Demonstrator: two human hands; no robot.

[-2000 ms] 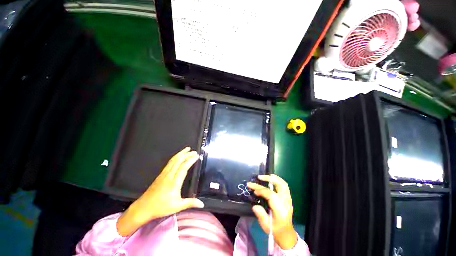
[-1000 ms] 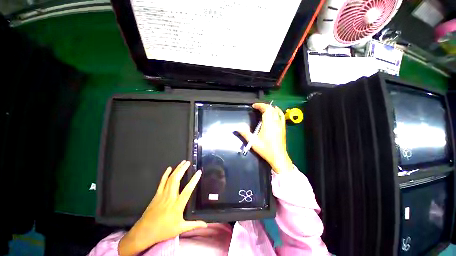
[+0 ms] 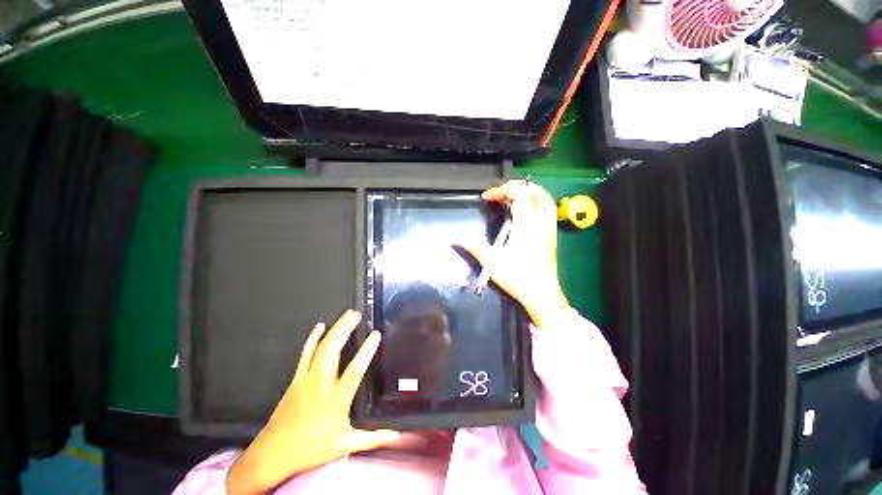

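Note:
A black-framed tablet (image 3: 426,338) lies in the right pocket of a dark foam tray (image 3: 363,423). Its dark screen shows glare, a reflected face, a small white label at the lower left and a white handwritten "S8"-like mark at the lower right. The tray's left pocket is empty. My left hand (image 3: 324,401) rests with spread fingers on the tray's lower divider, by the tablet's left edge, holding nothing. My right hand (image 3: 527,251) is at the tablet's upper right edge, with a thin pen (image 3: 495,253) held in it, pointing down over the screen.
A tray stack (image 3: 696,309) stands at the right, with marked tablets in its top tray. Another dark stack (image 3: 58,271) stands at the left. A framed board with a white sheet (image 3: 387,58) is behind the tray. A yellow roll (image 3: 580,212) and a pink-and-white fan (image 3: 711,24) are right of it.
My right hand has moved from the tablet's lower right corner, by the mark, up to its upper right edge. My left hand stays near the tablet's lower left side. The view has shifted.

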